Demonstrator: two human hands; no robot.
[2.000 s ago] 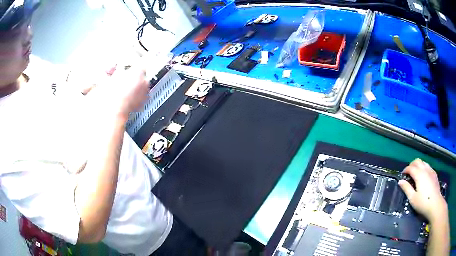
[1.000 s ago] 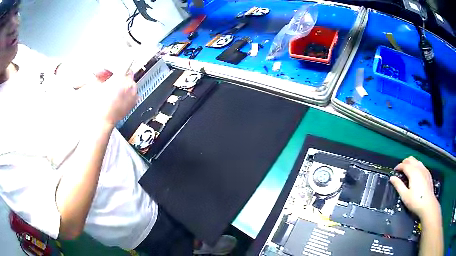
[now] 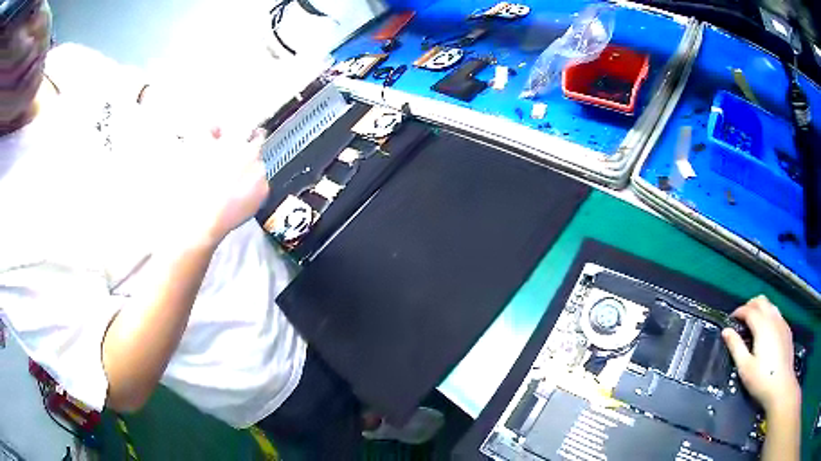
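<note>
An opened laptop base lies on a black foam mat at the lower right, cut off by the bottom edge. A round silver fan sits in its upper left corner, and a wide black battery pack with white print is along its near side. My right hand comes in from the lower right and rests on the base's upper right corner, thumb and fingers apart, with no separate part seen in it. My left hand is not in view.
A person in a white shirt stands at left beside another opened base with two fans. A bare black mat lies between. Behind are blue-lined trays with a red bin, a blue bin and loose parts.
The view has shifted slightly. The other person's raised arm and hand have moved a little. My right hand stays at the same corner of the base.
</note>
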